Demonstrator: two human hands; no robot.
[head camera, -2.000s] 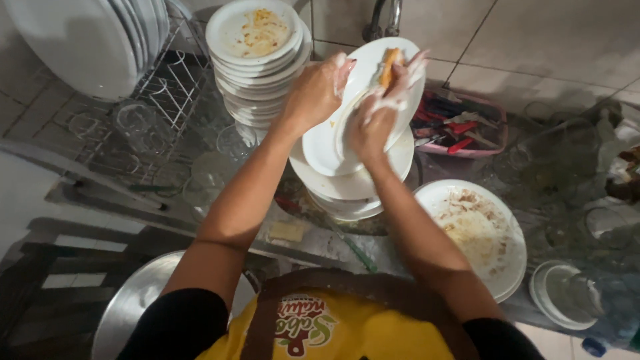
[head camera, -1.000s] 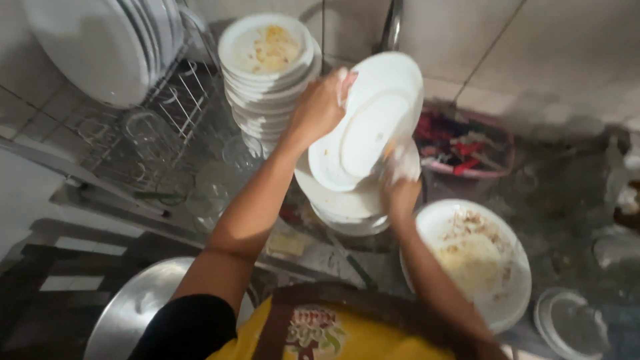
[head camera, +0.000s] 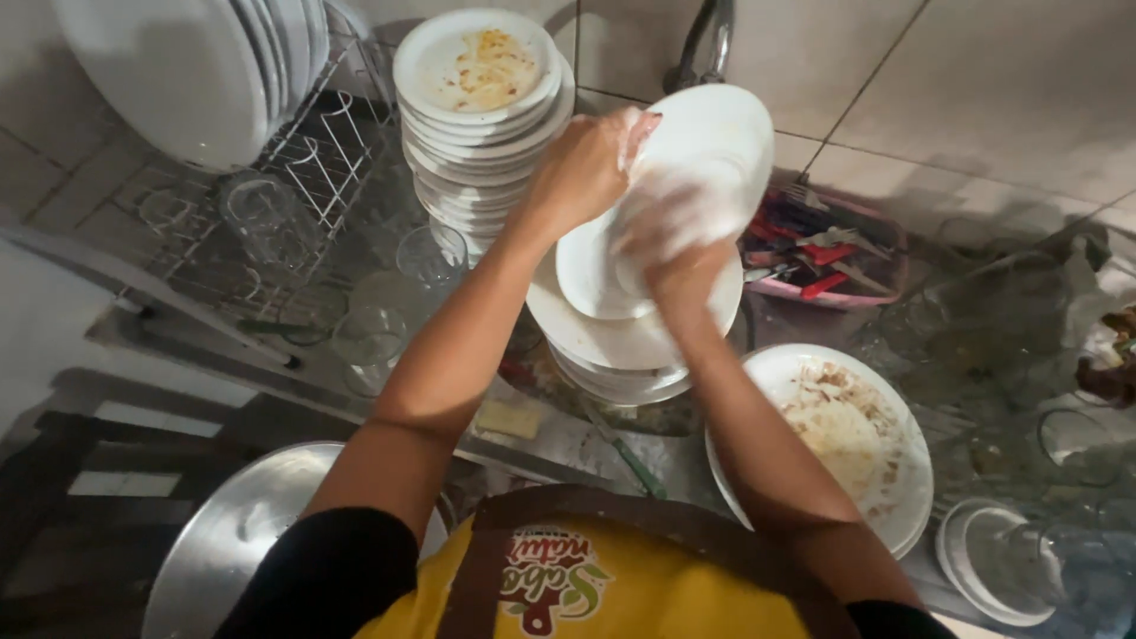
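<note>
My left hand (head camera: 590, 164) grips the left rim of a white oval plate (head camera: 710, 120), which is tilted above a stack of larger white plates (head camera: 612, 342). Blurred by motion, my soapy right hand (head camera: 679, 226) lies against the plate's face; whether a sponge is under its fingers cannot be told. Left of the hands rises a tall stack of white plates (head camera: 484, 151), its top one smeared with food. At the lower right, beside my right forearm, another white plate (head camera: 843, 435) bears food scraps.
A wire dish rack (head camera: 328, 155) with large white plates (head camera: 177, 80) stands at the left, near drinking glasses (head camera: 430, 257). Behind are a faucet (head camera: 710, 44) and a pink basket of cutlery (head camera: 852, 297). A green-handled knife (head camera: 635, 461), yellow sponge (head camera: 508, 419) and metal pot (head camera: 240, 524) are nearer.
My right hand has moved over the oval plate, from its lower right edge to its middle. The orange-yellow thing seen at my right hand two seconds ago is no longer visible. The left hand still holds the plate.
</note>
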